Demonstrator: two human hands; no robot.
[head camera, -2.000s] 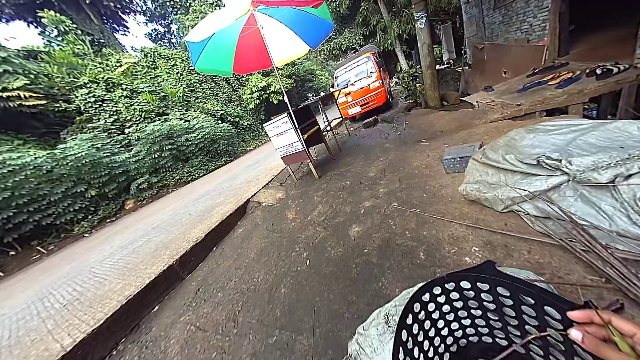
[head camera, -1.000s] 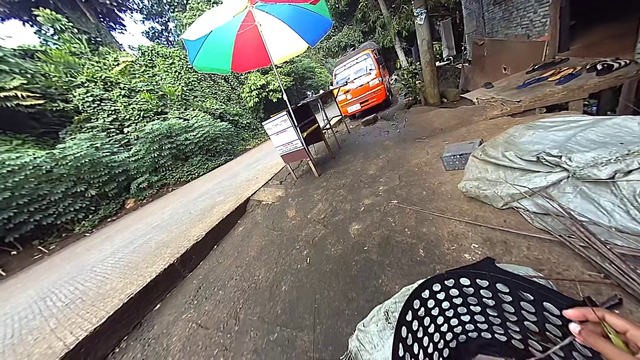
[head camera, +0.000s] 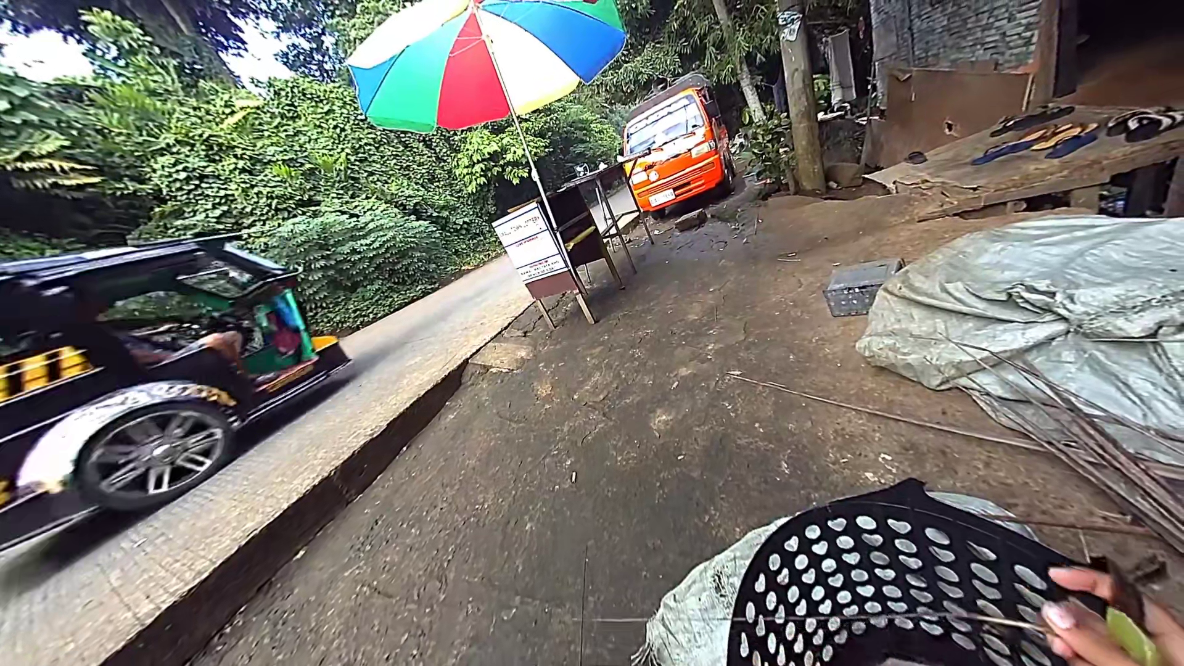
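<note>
My right hand (head camera: 1096, 615) is at the lower right edge, partly cut off. Its fingers pinch a thin stick (head camera: 832, 617), which reaches left across a black plastic basket (head camera: 860, 555) with heart-shaped and oval holes. A yellow-green strip (head camera: 1130, 636), perhaps leaf, lies against the fingers, with something dark brown beside it. Pale woven sacking (head camera: 708, 592) shows beside and behind the basket. Long dry stalks (head camera: 1082, 421) lie beyond the hand, against a large pale tarp-covered heap (head camera: 1045, 296). My left hand is out of view.
A motor tricycle (head camera: 166, 370) is on the road at left, beyond a raised concrete edge (head camera: 333, 509). Ahead are a multicoloured umbrella (head camera: 486, 65), a wooden stand with a sign (head camera: 536, 245) and an orange van (head camera: 675, 148). A grey crate (head camera: 860, 287) sits by the heap.
The motor tricycle has come into view on the road at left. The thin stick in my right hand now extends left across the basket.
</note>
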